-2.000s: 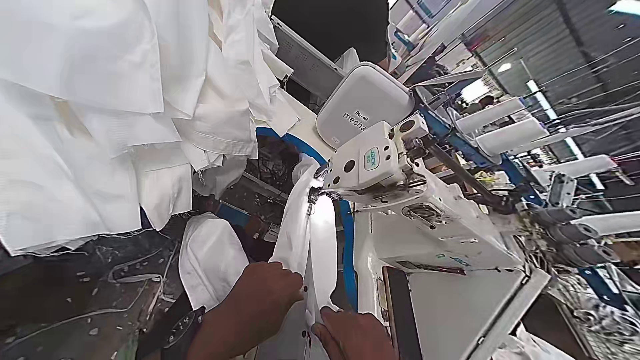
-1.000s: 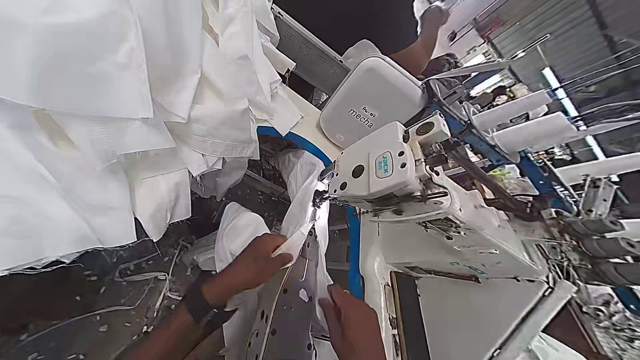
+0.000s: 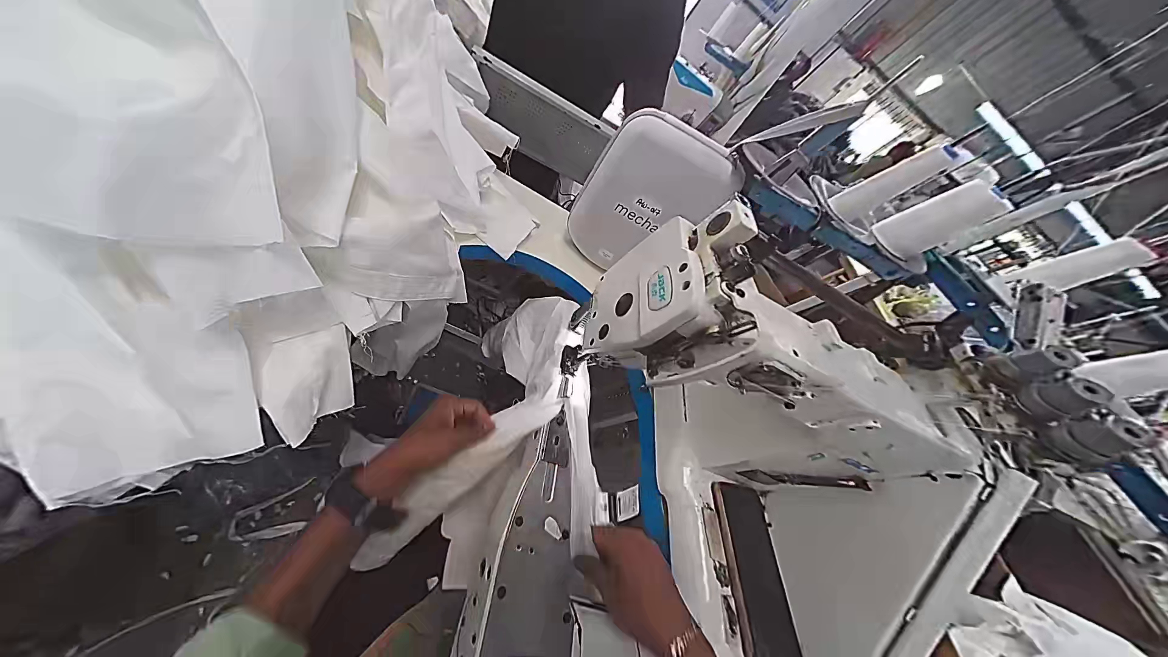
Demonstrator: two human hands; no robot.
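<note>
White fabric (image 3: 538,342) lies under and around the needle area of a Jack sewing machine (image 3: 652,292), on a narrow metal arm bed (image 3: 529,557). My left hand (image 3: 424,447), with a dark wristband, is closed on one part of the cloth, pulled out to the left of the bed. Lower down on the right, my right hand (image 3: 634,579) grips a narrow strip (image 3: 580,447) of the white fabric that runs down from the needle area. The fingertips of my right hand are partly hidden.
A large pile of white fabric pieces (image 3: 164,228) hangs at the left. A light grey case (image 3: 652,182) stands behind the machine head. A blue-edged opening (image 3: 650,456) curves around the bed. Thread cones (image 3: 940,214) are at the upper right, with a person in dark clothing (image 3: 579,55) beyond.
My left hand has moved left, away from the bed, drawing the cloth out sideways. The two hands are farther apart than two seconds ago. The other person's arm no longer shows beside the case.
</note>
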